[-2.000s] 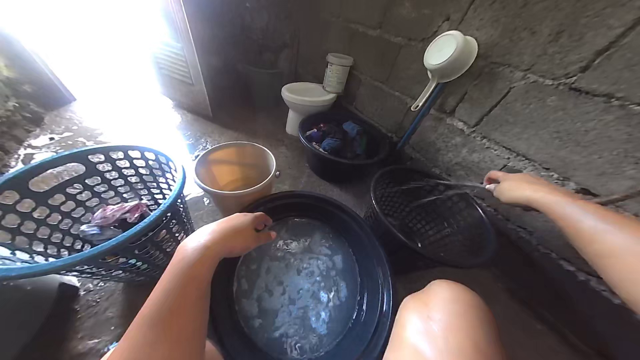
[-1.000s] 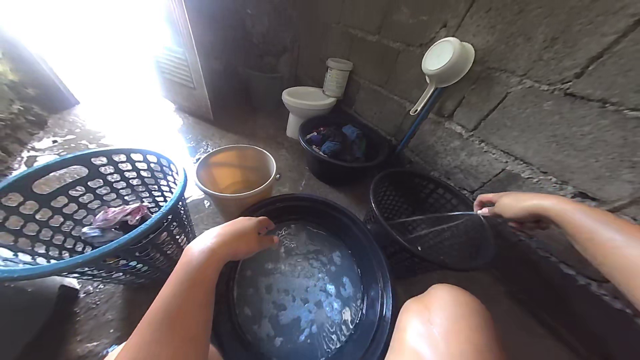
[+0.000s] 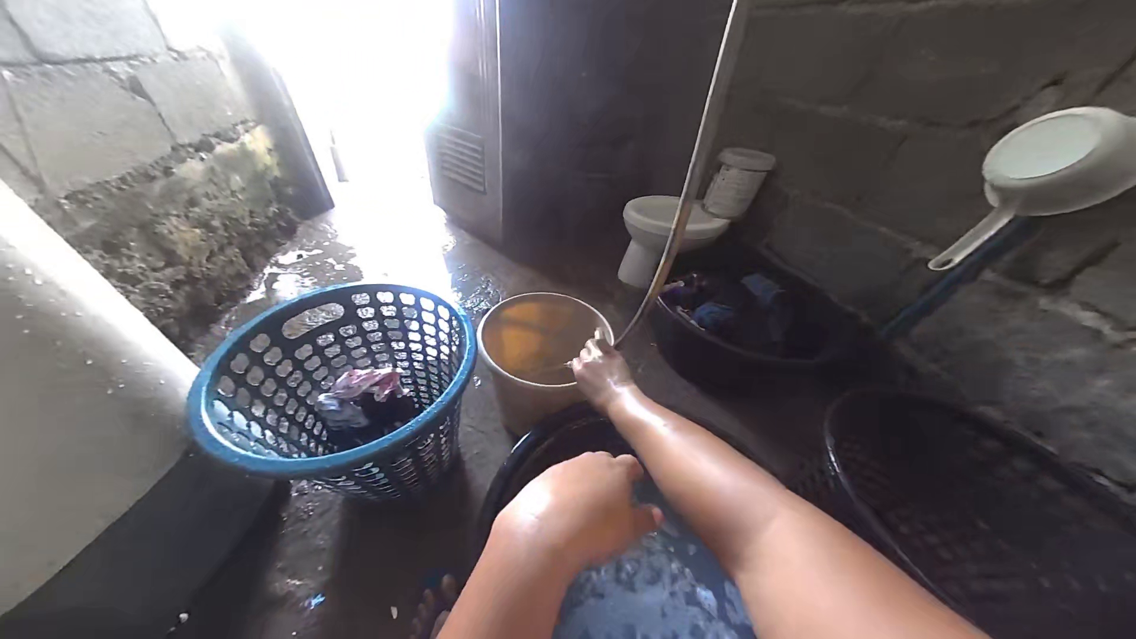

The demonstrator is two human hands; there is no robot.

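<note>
My right hand (image 3: 602, 366) grips a hose (image 3: 682, 232) at the right rim of a pale bucket (image 3: 543, 341), which has an orange-brown inside. The hose rises from that hand toward the top of the view. A thin trickle seems to come from its end into the bucket. Below, my left hand (image 3: 581, 506) hovers over a large black basin (image 3: 524, 453) of cloudy, sudsy water (image 3: 657, 590). Its fingers are bent, thumb apart, and I see nothing in them. My right forearm crosses above the basin.
A blue-rimmed laundry basket (image 3: 333, 457) with some clothes (image 3: 368, 399) is at left, a black basket (image 3: 967, 497) at right. Behind are a dark tub (image 3: 754, 355) of clothes, a toilet (image 3: 661, 222) and a white dipper (image 3: 1047, 164) by the block wall. The floor (image 3: 324, 550) is wet.
My right hand has moved left, from above the black basket to the pale bucket, with the hose in it. My left hand stays over the basin. The view has turned left.
</note>
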